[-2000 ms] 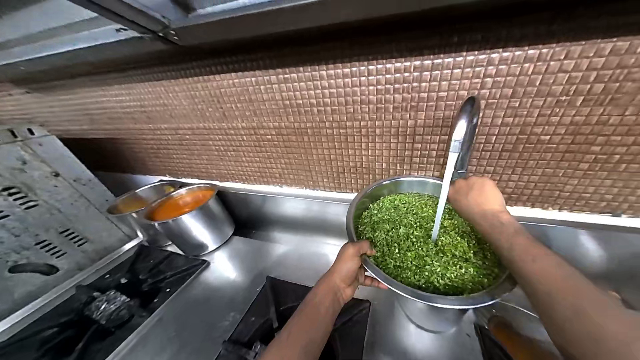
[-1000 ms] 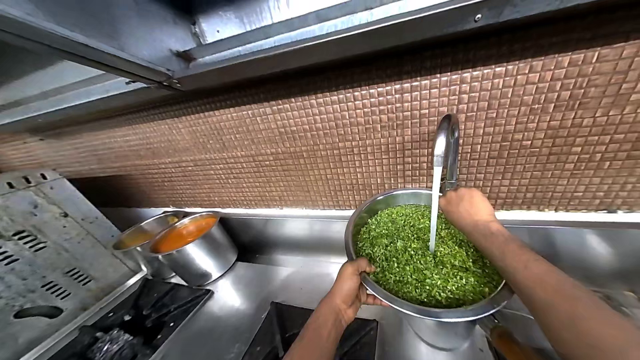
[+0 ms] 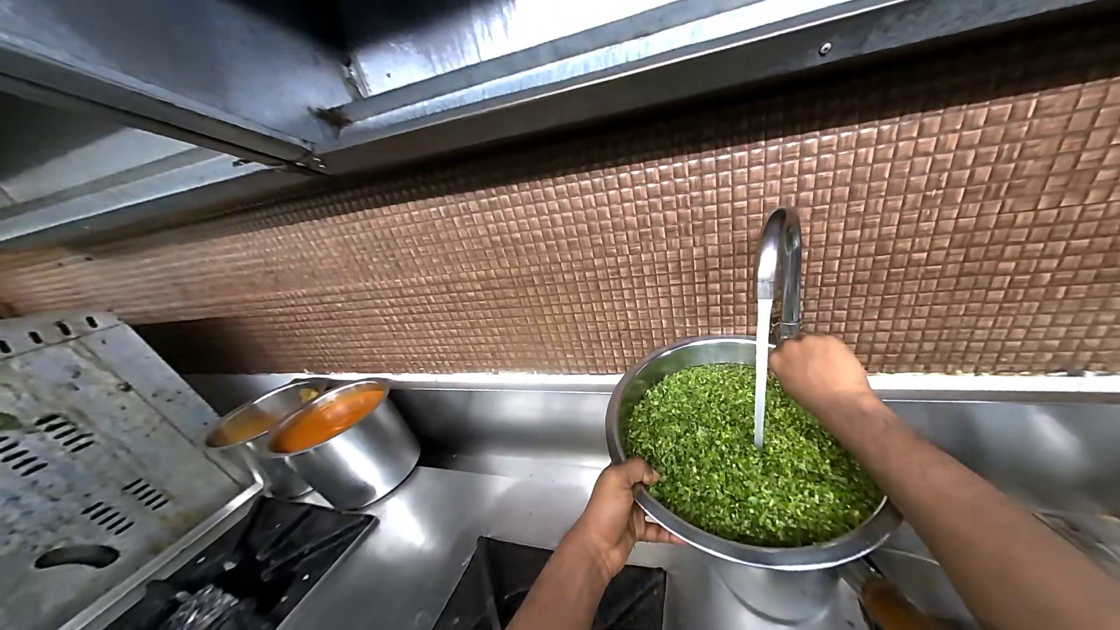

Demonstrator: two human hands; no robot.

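Note:
A wide steel bowl [image 3: 643, 516] full of finely chopped green herbs [image 3: 752, 472] is under a curved chrome faucet [image 3: 780, 271]. Water [image 3: 761, 385] runs from the spout onto the herbs. My left hand [image 3: 623, 512] grips the bowl's rim at its near left, thumb over the edge and fingers beneath. My right hand [image 3: 818, 372] is closed at the base of the faucet, above the bowl's far right edge; the part it grips is hidden behind the fingers.
Left on the steel counter [image 3: 490, 499] stand two steel pots, one with orange sauce [image 3: 328, 420]. Black burner grates [image 3: 289, 542] lie in front. A perforated metal panel [image 3: 96, 464] leans at far left. Steel shelving [image 3: 560, 114] hangs above the tiled wall.
The view has tilted upward, showing more of the shelving. Both hands keep their places at the bowl's rim and the faucet, and water runs in every frame.

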